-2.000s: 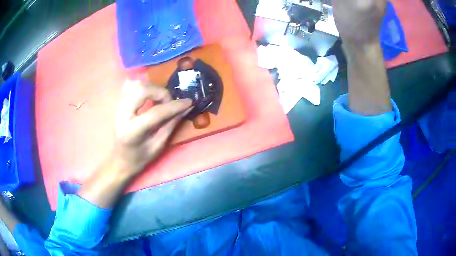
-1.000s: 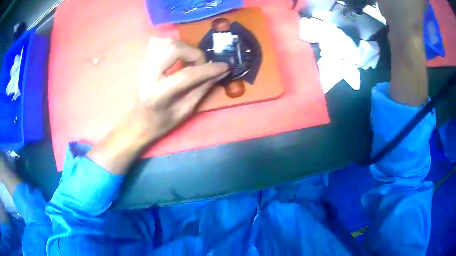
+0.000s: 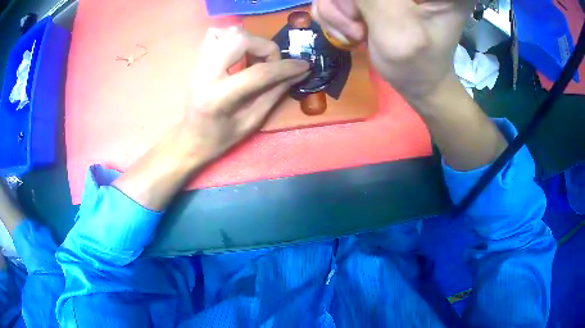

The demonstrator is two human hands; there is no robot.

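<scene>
The round black housing (image 3: 326,72) sits in the orange-brown fixture (image 3: 356,106). A white block (image 3: 300,41) is on the housing's upper left, with thin shiny parts beside it. My left hand (image 3: 240,86) reaches in from the left, its fingertips together on the housing; whether they pinch a small part cannot be told. My right hand (image 3: 401,48) is at the upper right of the housing, cut off by the top edge, closed around the electric screwdriver (image 3: 340,42). Only a bit of its orange-yellow surface shows; its tip is hidden.
The fixture lies on a red-pink mat (image 3: 128,109) with thin copper-coloured strands (image 3: 131,59). A blue bin (image 3: 250,5) is behind it, another blue bin (image 3: 42,96) at left, a third (image 3: 539,38) at right near white tissue (image 3: 478,67). A black cord (image 3: 513,150) crosses my right forearm.
My right hand has come left from the metal stand to the housing, with the orange-yellow tool showing in it. My left hand stays at the housing. The camera view has shifted.
</scene>
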